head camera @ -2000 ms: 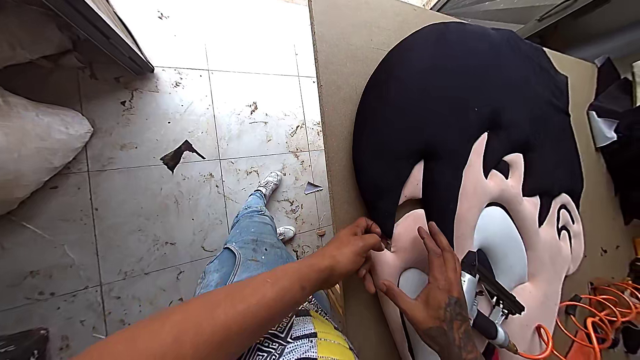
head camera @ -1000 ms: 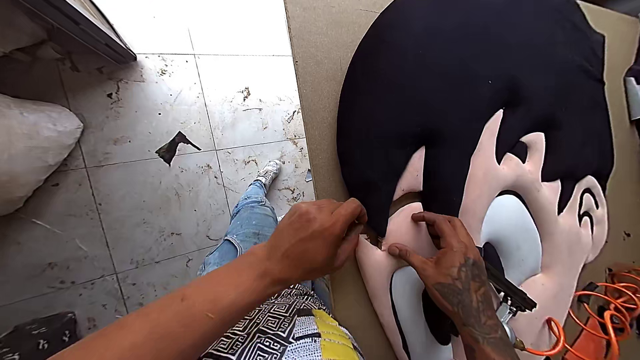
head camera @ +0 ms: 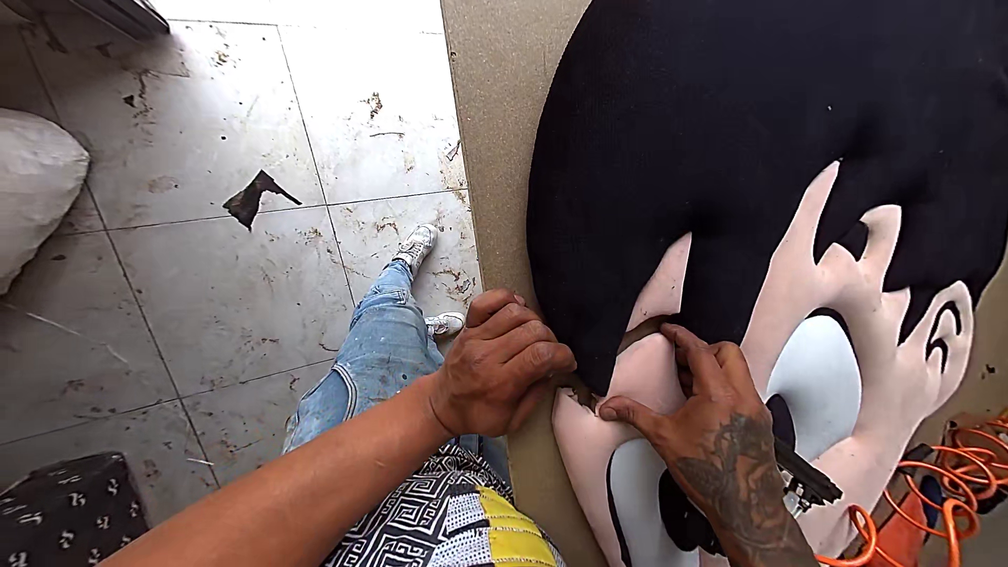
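Observation:
A large padded cartoon face with black fabric hair (head camera: 709, 118) and pink skin (head camera: 795, 291) lies on a board. My left hand (head camera: 504, 366) is curled at the hair's left edge, beside a narrow brown gap (head camera: 579, 387); its fingertips are partly hidden, so a hold on the fabric cannot be confirmed. The tattooed right hand (head camera: 709, 417) grips a pink section of the face between thumb and fingers, just below another brown gap (head camera: 646, 331). Partly behind the right wrist is a black and metal hand tool (head camera: 807, 476), resting over the face.
An orange coiled hose (head camera: 953, 504) lies at the lower right. The brown board (head camera: 496, 142) has its left edge beside my legs. On the stained tile floor are a dark scrap (head camera: 256, 197), a white sack (head camera: 35, 189) and a patterned black item (head camera: 75, 508).
The view has shifted closer to the face. My right hand's fingers, more spread over the pink section two seconds ago, are now bent at its upper edge. My left hand stays by the gap.

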